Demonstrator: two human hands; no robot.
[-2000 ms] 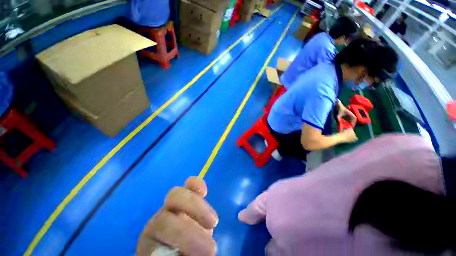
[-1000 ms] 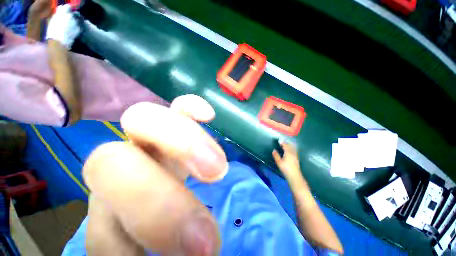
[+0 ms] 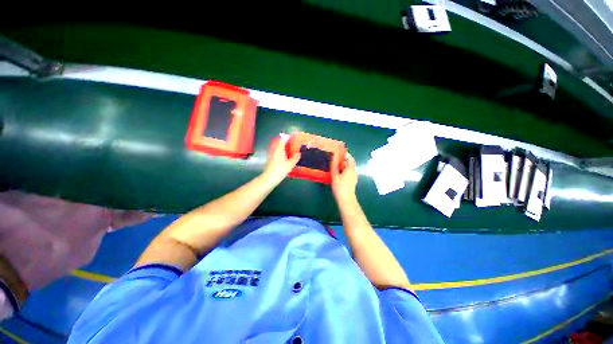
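Observation:
A red-orange device housing (image 3: 316, 158) with a black rectangular window lies on the glossy green bench in front of me. My left hand (image 3: 282, 158) holds its left end and my right hand (image 3: 344, 176) holds its right end. Both hands are bare. A second red-orange housing (image 3: 220, 121) with a dark window lies to the left, near the pale rail, with no hand on it.
Plain white sheets (image 3: 403, 156) lie in an overlapping pile right of my hands. Beyond them is a row of white-and-black flat pieces (image 3: 493, 176). More such pieces (image 3: 430, 19) are on the dark green conveyor belt. A person's pink sleeve (image 3: 54, 235) is at lower left.
The view has turned from the aisle to the bench. The hand near the camera has come down, and both my hands now hold the nearer housing.

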